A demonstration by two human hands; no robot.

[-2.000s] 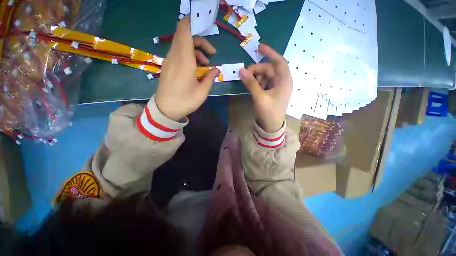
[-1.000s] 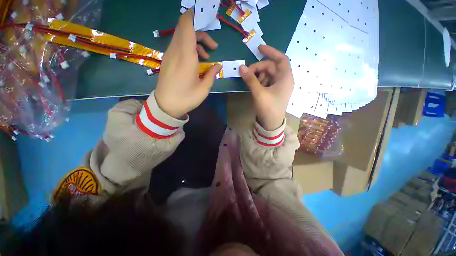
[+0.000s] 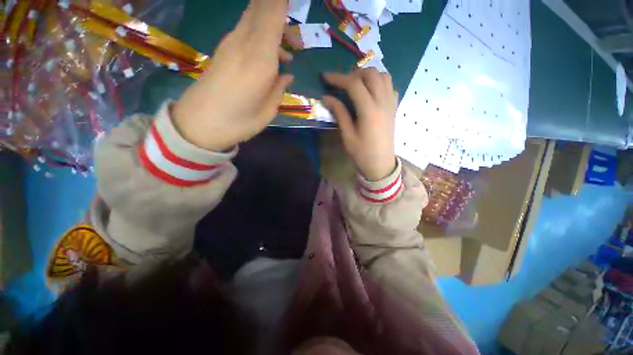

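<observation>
Amber flexible circuits (image 3: 156,43) with red wires run in a row from the left to behind my left hand (image 3: 239,80). An amber end (image 3: 298,106) shows right of my left thumb, at the bench's front edge. My left palm hides whether it grips anything. An amber part with a white pad (image 3: 316,35) lies beside my left fingers. My right hand (image 3: 368,114) has thumb and forefinger apart, holding nothing visible, just right of the amber end. White pads with amber ends and red wires (image 3: 366,58) lie loosely above it.
Fanned white die-cut sheets (image 3: 472,83) cover the green bench (image 3: 569,76) on the right. Crinkled clear plastic (image 3: 62,90) with amber and red parts is at left. An open carton (image 3: 510,201) and a bagged amber-red bundle (image 3: 446,195) sit below the bench edge at right.
The white pad with its amber part is no longer between my two hands; one now shows higher up beside my left fingers. My left hand has moved up and left. My right fingers have opened.
</observation>
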